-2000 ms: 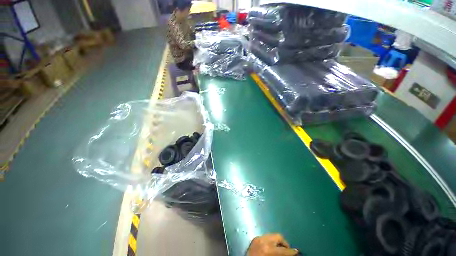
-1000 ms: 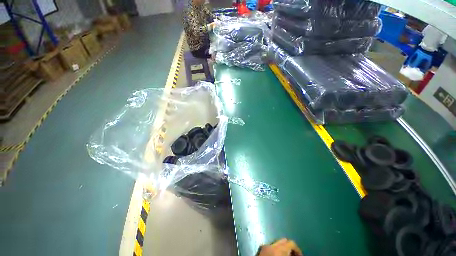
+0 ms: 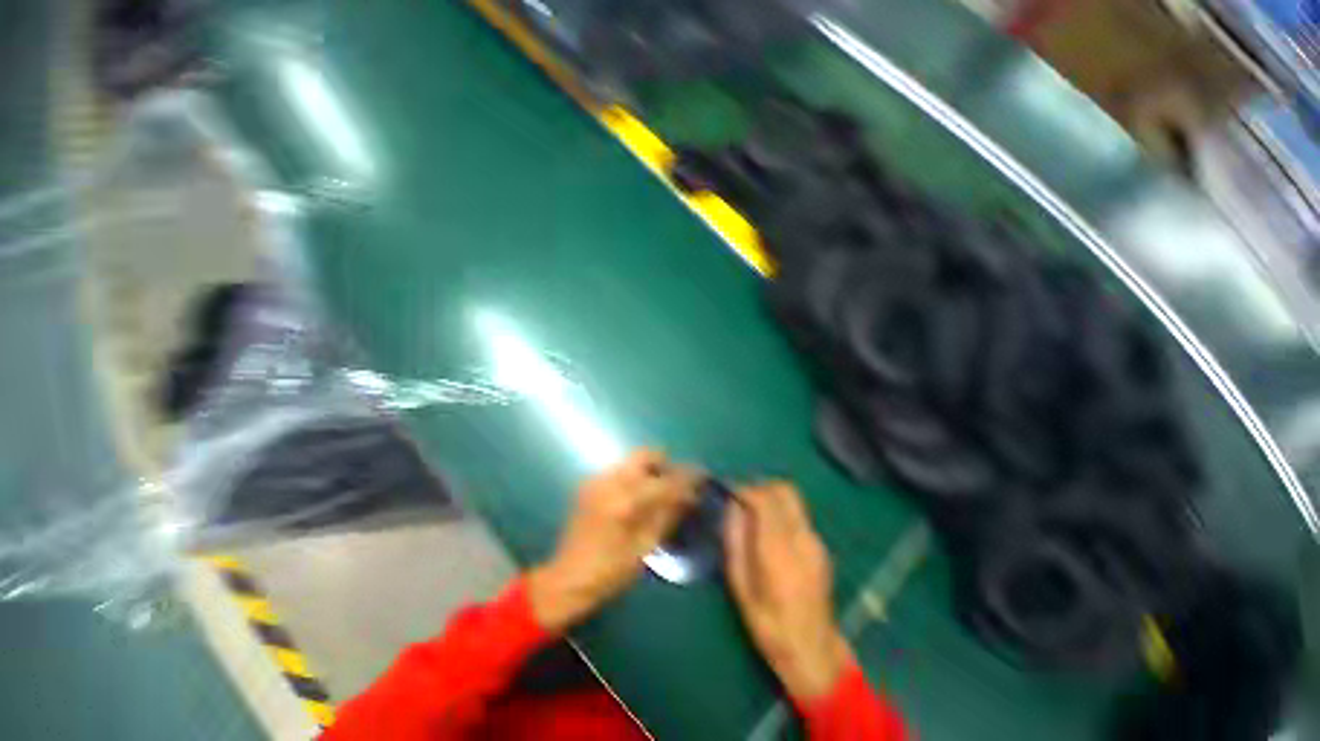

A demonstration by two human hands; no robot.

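Note:
The frame is blurred. My left hand [image 3: 615, 528] and my right hand [image 3: 779, 572], both bare with red sleeves, hold a small dark round piece [image 3: 698, 533] between them over the green bench [image 3: 478, 261]. It looks like a black ear pad, with a pale shiny edge at its lower left. My fingers cover its sides. A large heap of black ear pads [image 3: 898, 326] lies on the bench to the right of my hands.
An open clear plastic bag [image 3: 275, 391] with black pads inside stands at the bench's left edge. Clear crinkled strips run from it onto the bench. A yellow line [image 3: 724, 227] marks the bench by the heap. A pale metal rail [image 3: 1071, 220] curves beyond it.
The view has swung down and to the right. Both hands and red sleeves are now in view, holding the round piece; before, only part of one hand showed at the bottom edge.

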